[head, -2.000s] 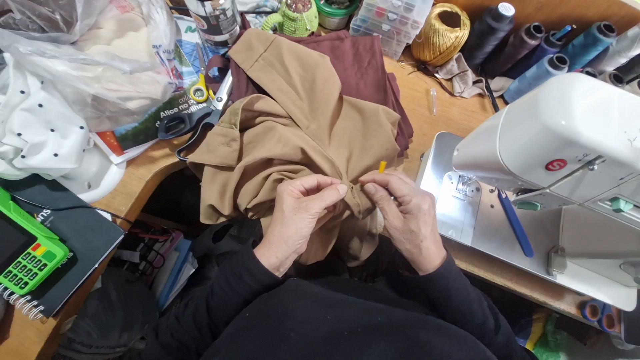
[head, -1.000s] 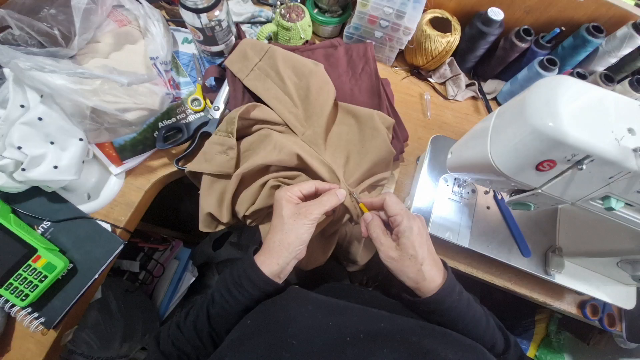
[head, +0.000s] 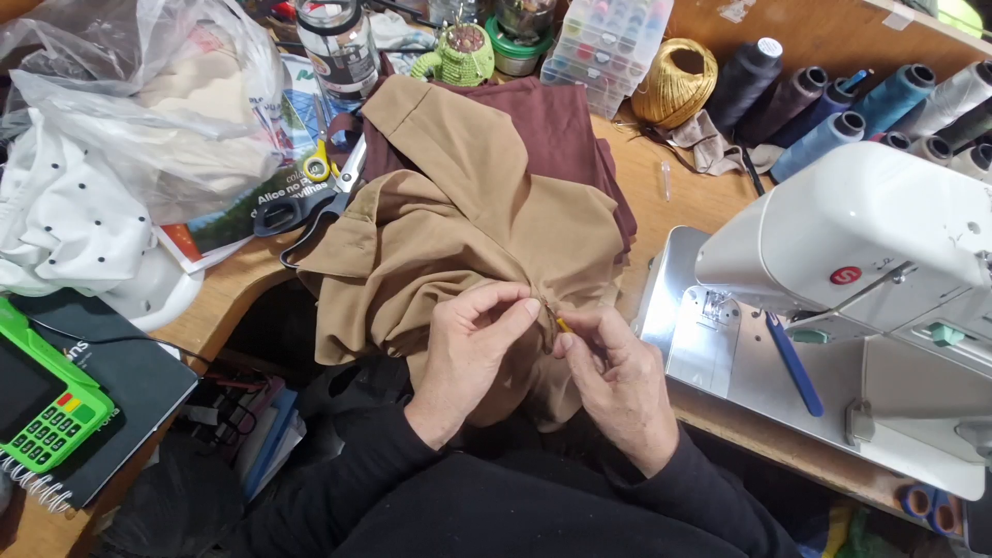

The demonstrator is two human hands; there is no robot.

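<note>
A tan fabric garment lies bunched over the table's front edge and hangs toward my lap, partly on folded maroon fabric. My left hand pinches the tan cloth between thumb and fingers near a seam. Just right of it, my right hand grips a small tool with a yellow handle, its tip at the opening in the cloth. The tip is too small to identify, perhaps a seam ripper.
To the right stands a white sewing machine, with a blue tool on its bed. Black-handled scissors and small yellow scissors lie left of the garment. Behind are thread cones, gold twine and a glass jar. A green card terminal sits far left.
The yellow-handled tool has tilted from nearly upright to slanting down toward my right palm. My right fingers have shifted around it, while my left hand keeps its pinch on the cloth.
</note>
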